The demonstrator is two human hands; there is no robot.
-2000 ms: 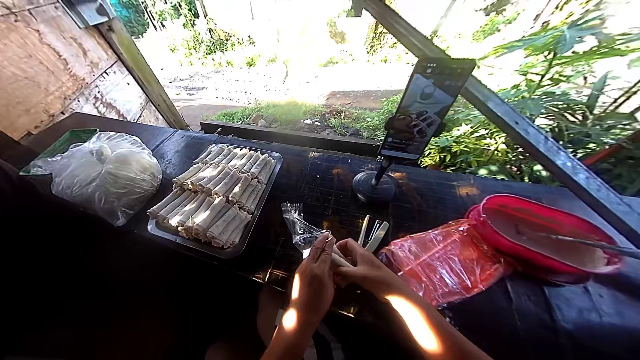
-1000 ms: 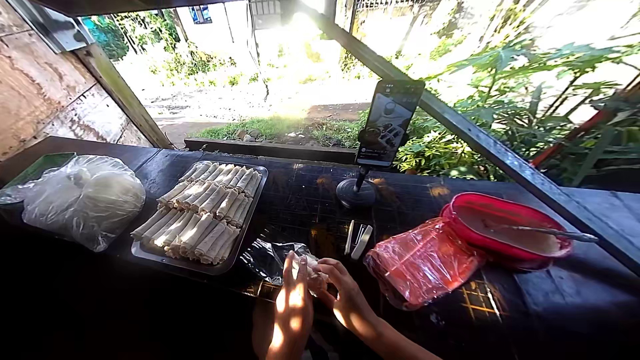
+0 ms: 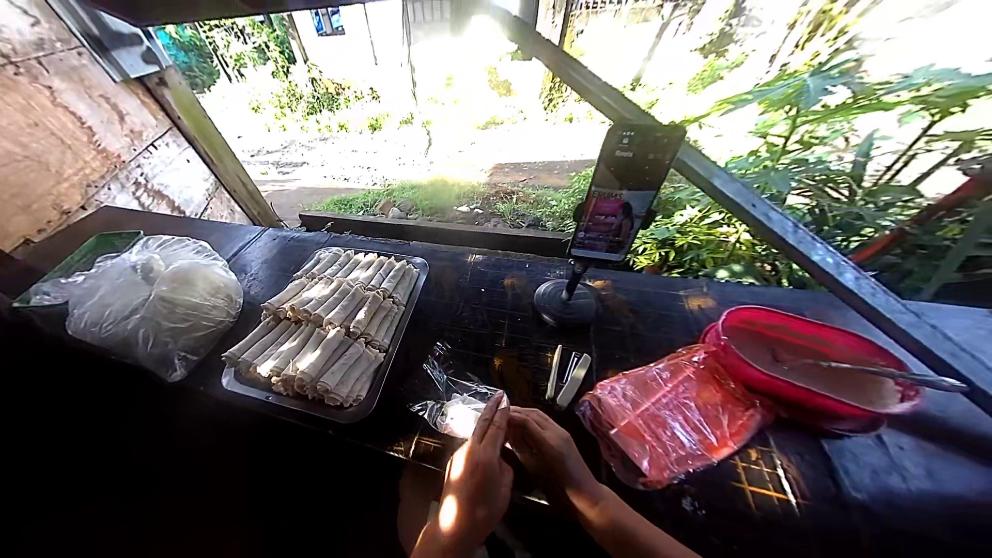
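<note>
My left hand and my right hand meet at the near edge of the dark table, fingers together around a small pale item that they mostly hide; it looks like a rolled wrapper. Just left of the fingertips lies a clear plastic bag with something white in it. Further left, a metal tray holds stacked rows of pale, uncooked rolls. Beyond my hands lie slim white-handled utensils. To the right sits a red plastic-wrapped package, touching a red tub of pinkish-brown paste with a spoon in it.
A phone stands upright on a round-based holder at the table's back. Far left, a knotted clear plastic bag with pale contents rests against a green tray. A slanted beam crosses the right side.
The phone's screen shows a different picture now. My hands stay close together, and the small item between them is more hidden than two seconds ago.
</note>
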